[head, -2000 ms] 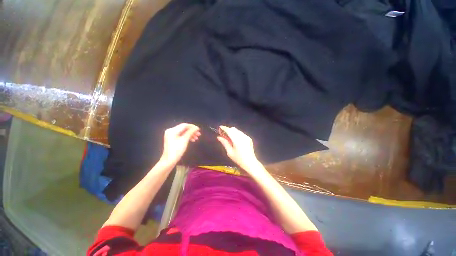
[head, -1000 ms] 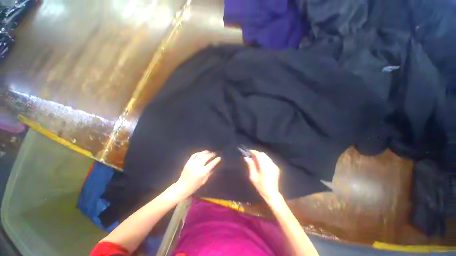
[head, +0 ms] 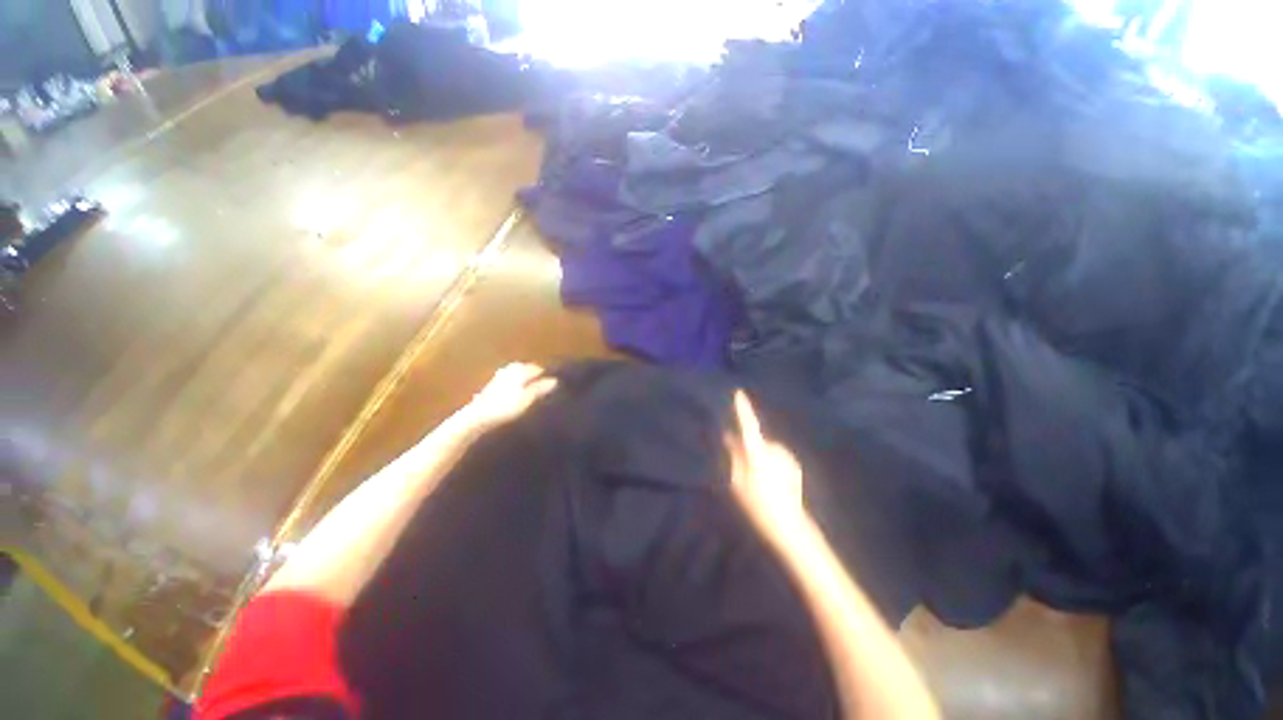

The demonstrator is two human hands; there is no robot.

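Observation:
The black garment [head: 633, 535] lies spread in front of me, its far edge near the purple garment. My left hand [head: 509, 394] is at its far left edge, with the fingertips closed on the cloth. My right hand [head: 764, 471] is over the right side of the garment, with one finger pointing away from me. A small dark bit shows beside its fingers, but I cannot tell whether it is snips. The image is hazy and the fingertips are blurred.
A large heap of dark garments [head: 1041, 324] fills the far right, with a small white label [head: 950, 395] on it. Purple cloth [head: 654, 296] lies beside the heap. More dark cloth [head: 408, 73] is at the far side of the brown table [head: 211, 281]. Bright glare is at the top.
The view has tilted up and shows more of the heap and table. Both hands have moved from the near part of the garment to its far part. The metal tip at my right hand no longer shows clearly.

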